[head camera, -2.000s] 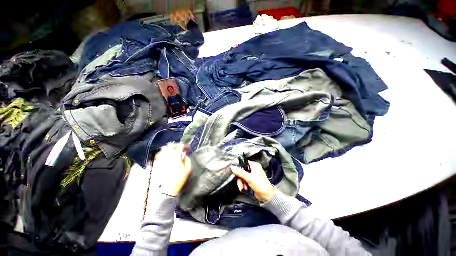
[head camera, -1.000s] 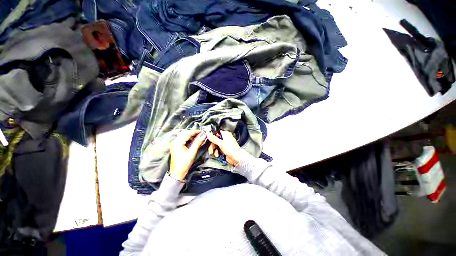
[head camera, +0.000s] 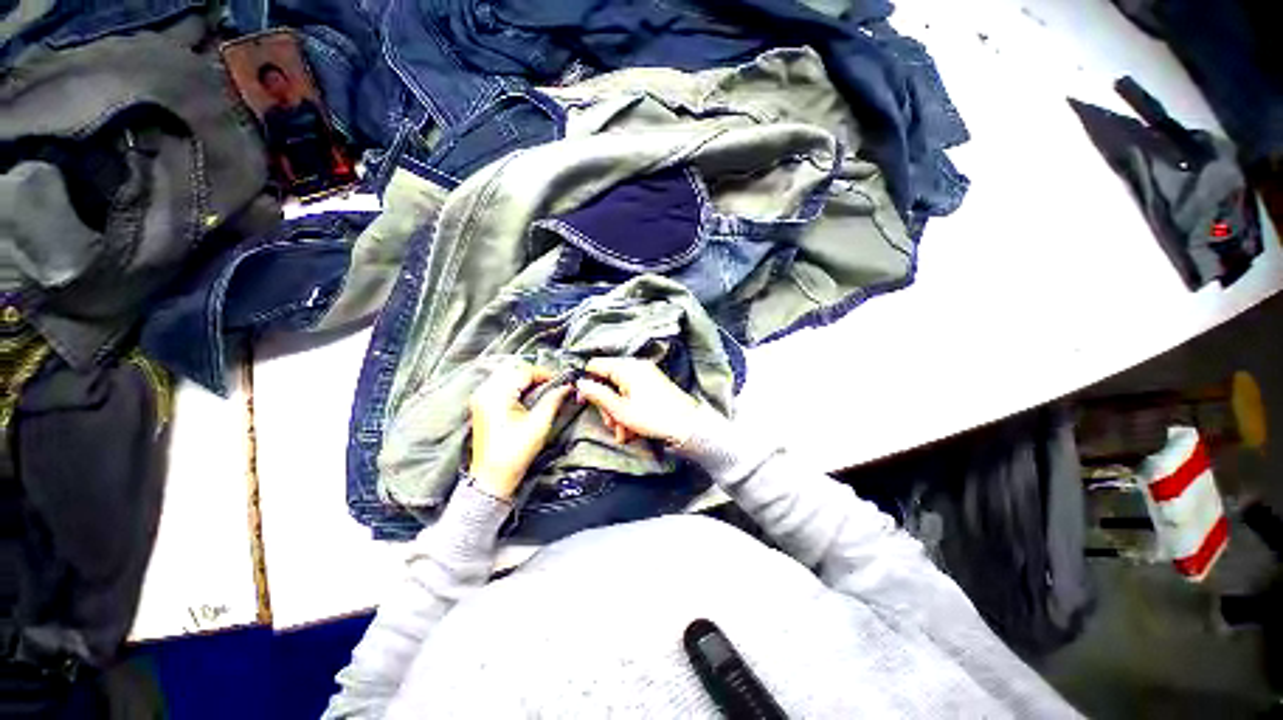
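A denim garment (head camera: 464, 267), turned inside out, lies in front of me, pale grey-green inside with white-stitched dark blue edges. A dark navy rounded patch (head camera: 645, 222) shows on it. My left hand (head camera: 507, 426) pinches the cloth at the near part of the garment. My right hand (head camera: 636, 401) meets it there, fingertips nearly touching around a small fold. Whether a small tool is in the right fingers is hidden.
Blue denim pile (head camera: 563, 31) at the far side. Grey-black garments (head camera: 92, 464) at left. Phone (head camera: 291, 116) on the denim. Dark cloth piece (head camera: 1189, 190) on the white table (head camera: 1013, 317) at right. Red-and-white striped object (head camera: 1186, 504) and hanging garments (head camera: 1006, 521) beyond the edge.
The view has tilted down and shifted right since two seconds ago. My hands, apart then, have come together at the fold. The right hand has turned flatter over the cloth since one second ago.
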